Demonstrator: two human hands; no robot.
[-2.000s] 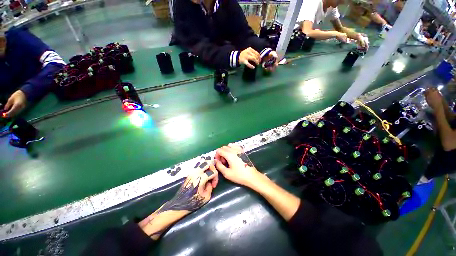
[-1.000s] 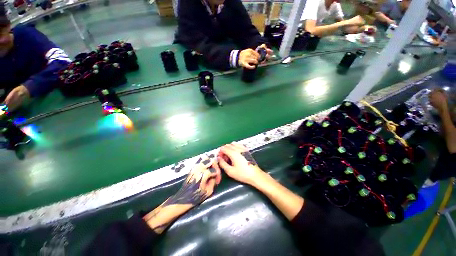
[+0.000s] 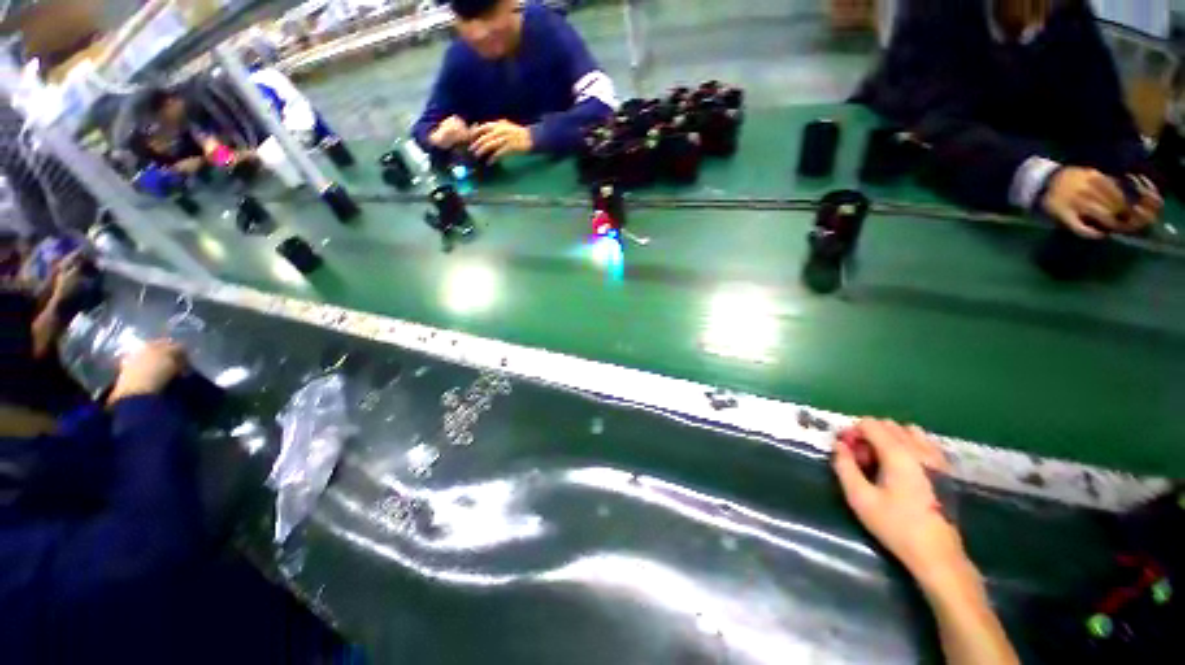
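Note:
My right hand (image 3: 897, 494) is at the right, over the white rail (image 3: 624, 386), with thumb and forefinger closed on a small dark red piece (image 3: 859, 450). The fingers partly hide the piece. My left hand is not in view. Small dark discs (image 3: 812, 420) lie on the rail just left of my right hand. Small pale rings (image 3: 471, 411) are scattered on the shiny dark worktop, with more rings (image 3: 406, 513) nearer me.
A crumpled clear bag (image 3: 309, 448) lies left of the rings. A neighbour's hand (image 3: 146, 370) and dark sleeve are at far left. Black housings (image 3: 833, 240) stand on the green belt, one glowing (image 3: 607, 234). Wired housings (image 3: 1128, 591) are at lower right. Co-workers sit opposite.
The view has swung left, bringing in the rings, bag and neighbour. My left hand has left the picture and is apart from my right, which stays by the rail.

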